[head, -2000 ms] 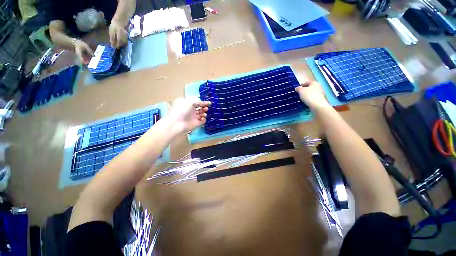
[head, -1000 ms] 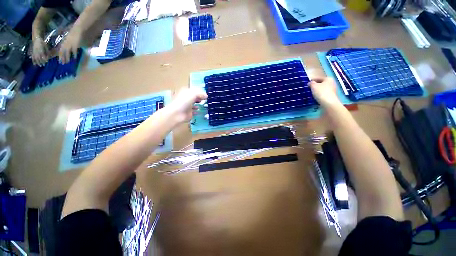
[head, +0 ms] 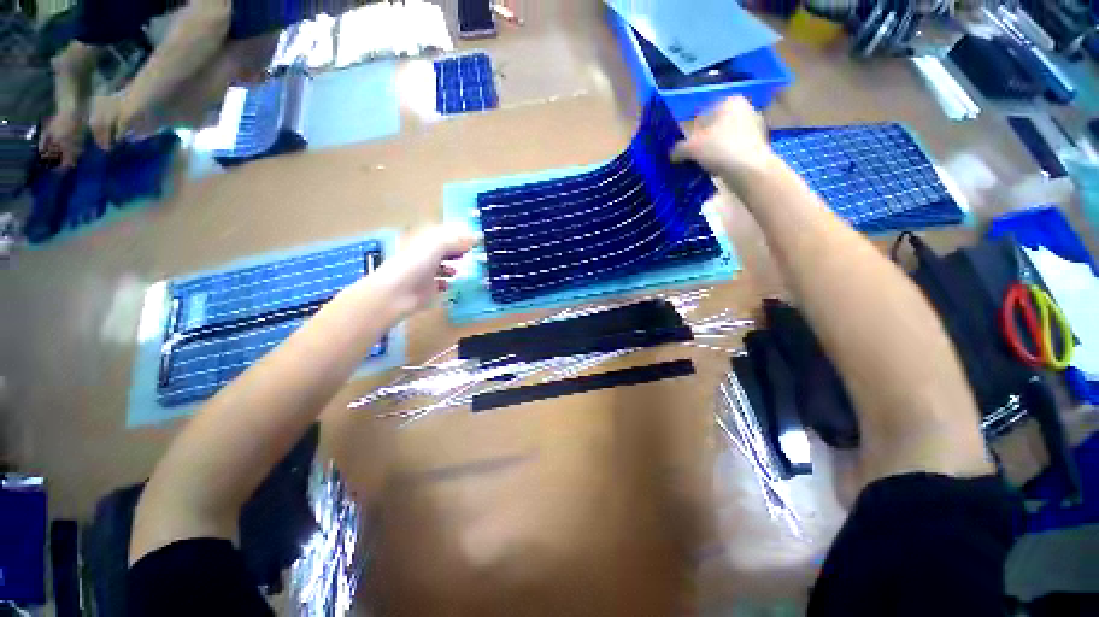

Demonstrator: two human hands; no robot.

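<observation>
A dark navy solar cell array (head: 566, 223) with pale dashed lines lies on the pile of unfinished arrays (head: 699, 250), on a teal sheet (head: 464, 299). My right hand (head: 726, 139) grips its right end and holds it raised, so the array bends upward. My left hand (head: 430, 265) is at the left edge of the pile with its fingers curled; whether it grips the array cannot be told. Long black insulating strips (head: 572, 331) and thin silver bus ribbons (head: 422, 383) lie in front of the pile. One more black strip (head: 585, 386) lies nearer me.
Finished arrays (head: 271, 316) lie left, and another array stack (head: 862, 175) lies right. A blue bin (head: 723, 94) stands behind my right hand. Black strips (head: 771, 386), a black pouch (head: 964, 301) and scissors (head: 1039, 325) are right. Another person's hands (head: 90, 121) are far left.
My right hand has lifted the array's right end up and back from the pile, bending it. My left hand has moved slightly left. The other person's hands have moved to the far left.
</observation>
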